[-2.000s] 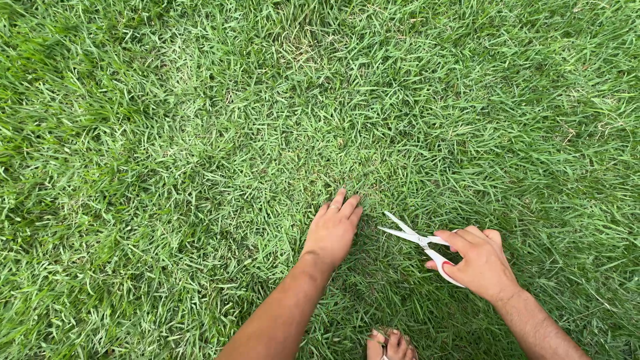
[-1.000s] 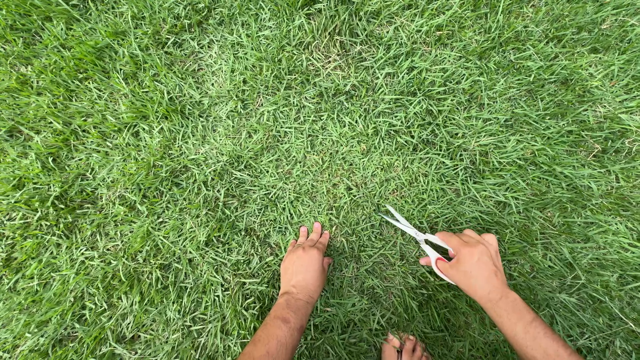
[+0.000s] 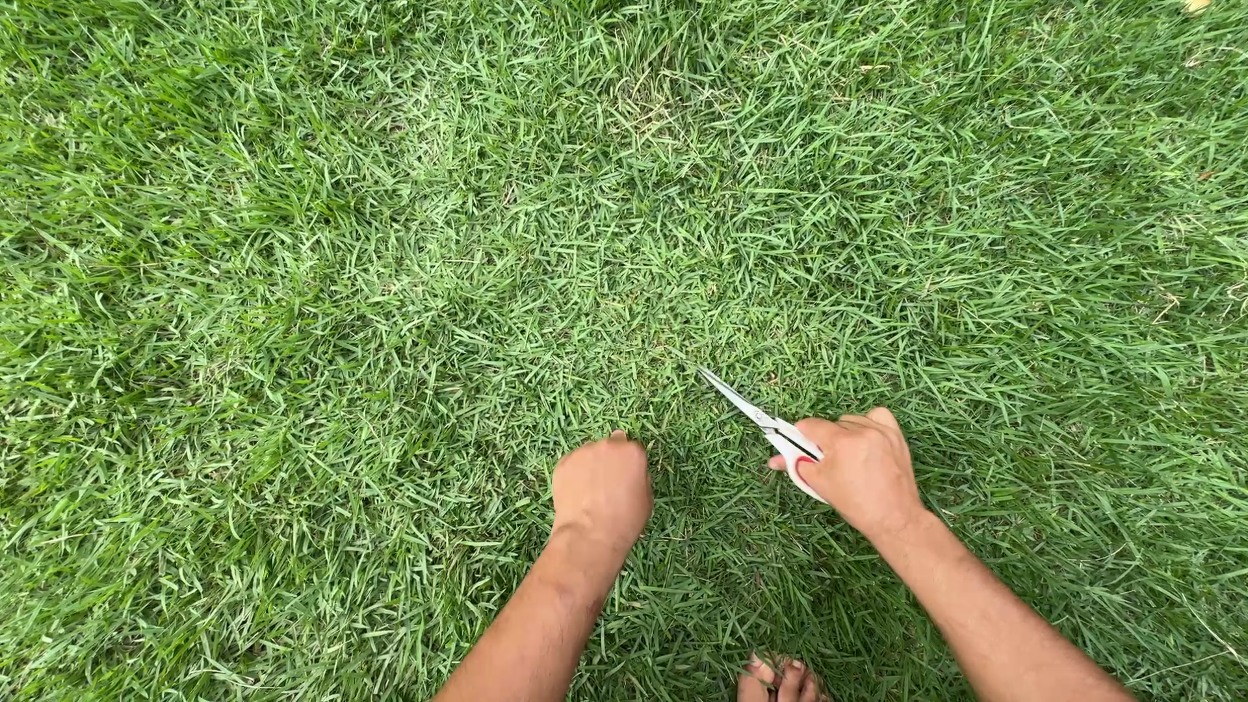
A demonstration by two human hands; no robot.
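Observation:
My right hand (image 3: 858, 473) holds a pair of scissors (image 3: 759, 417) by its white handles with red inner rims. The metal blades are nearly closed and point up and to the left over the grass (image 3: 546, 292). Left of the scissors, my left hand (image 3: 603, 487) is low over the grass with its back to the camera and its fingers curled under. Whether any grass is between those fingers is hidden.
Green grass fills the view, with longer blades toward the left and right sides. A drier, paler patch (image 3: 653, 107) lies near the top middle. Bare toes (image 3: 780, 678) show at the bottom edge, right of my left forearm.
My left hand was flat with its fingers spread and now has them curled under. The scissor blades were apart and have come nearly together.

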